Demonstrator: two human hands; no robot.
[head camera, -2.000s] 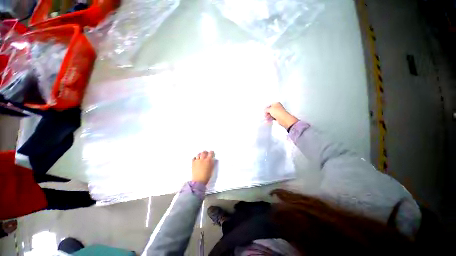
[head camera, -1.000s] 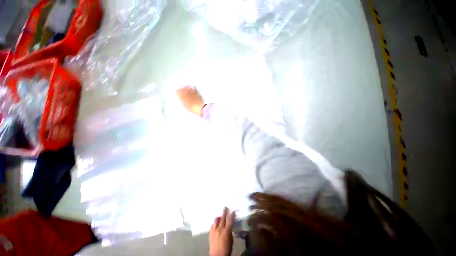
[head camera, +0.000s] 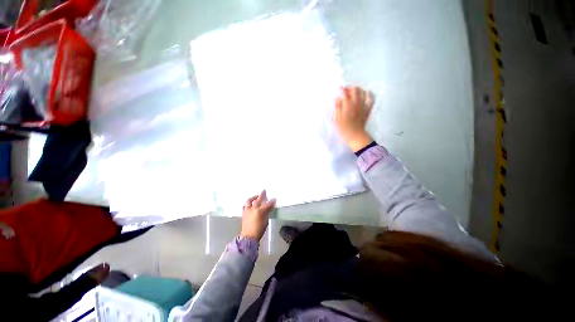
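A stack of poly bags (head camera: 271, 113) lies flat on the pale table (head camera: 419, 94) in front of me, glaring bright white. More flat clear poly bags (head camera: 151, 144) lie along its left side. My left hand (head camera: 257, 214) rests on the stack's near edge with fingers apart. My right hand (head camera: 354, 116) is at the stack's right edge with its fingers spread. Neither hand shows anything gripped. The glare hides single layers of the stack.
A red-orange basket (head camera: 74, 75) with crumpled film stands at the left, another behind it. Dark fabric (head camera: 63, 157) hangs at the left edge. A person in red-orange and black (head camera: 57, 236) is at lower left, near a teal bin (head camera: 154, 292). Yellow-black tape (head camera: 499, 138) runs along the right floor.
My right hand has moved from the stack's far left part to its right edge. My left hand is at the near edge. The crumpled film at the far side is mostly out of view.
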